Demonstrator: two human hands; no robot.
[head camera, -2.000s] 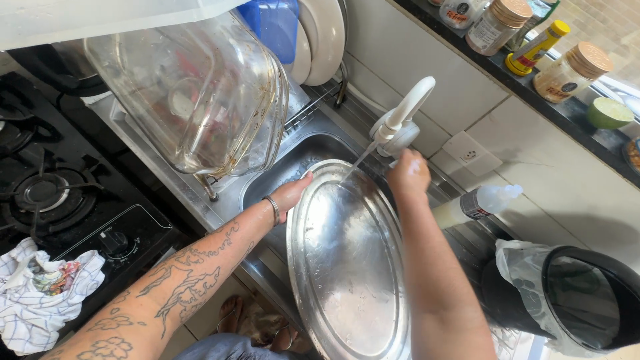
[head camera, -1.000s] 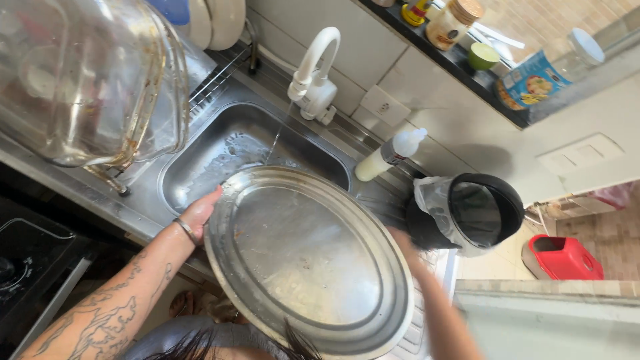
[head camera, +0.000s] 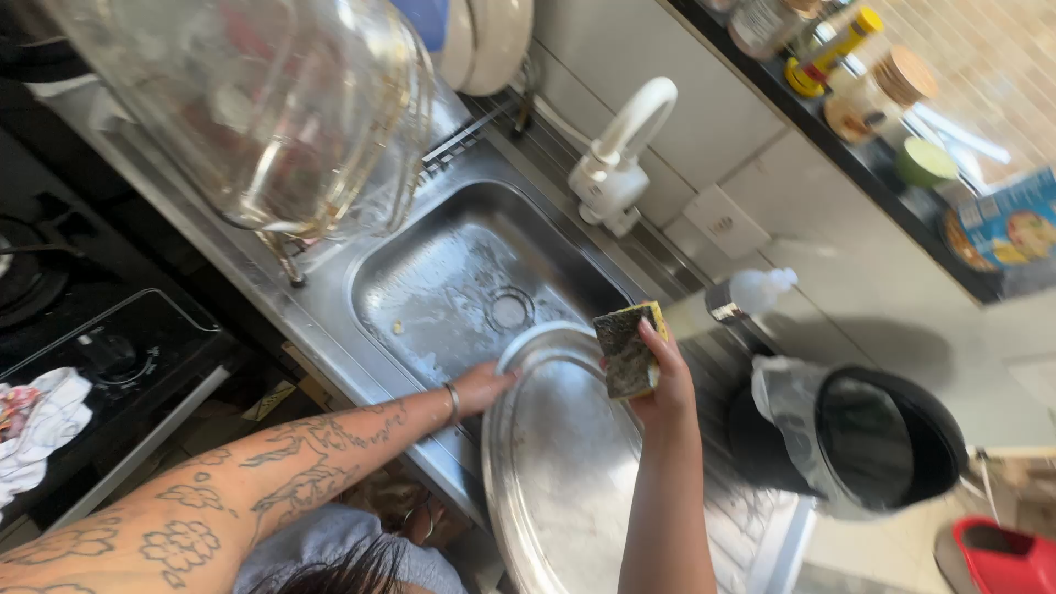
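My left hand (head camera: 483, 389) grips the upper left rim of a large oval metal platter (head camera: 561, 470), which tilts over the near edge of the stainless steel sink (head camera: 462, 272). In my right hand (head camera: 670, 379) is a yellow sponge with a dark, worn scouring side (head camera: 629, 351), held up above the platter's upper right rim. The white faucet (head camera: 615, 165) stands behind the basin, and no stream of water shows from it. Small food bits and wet patches lie on the basin floor near the drain.
Glass baking dishes (head camera: 330, 124) and plates (head camera: 495, 41) stand in a rack left of the sink. A soap bottle (head camera: 730, 305) and a black lined bin (head camera: 883, 437) stand at right. The stove (head camera: 99, 289) is at far left; jars (head camera: 883, 91) line the ledge.
My right hand has left the platter's right side and now holds the sponge. The stream of water seen earlier at the faucet no longer shows. The view has shifted.
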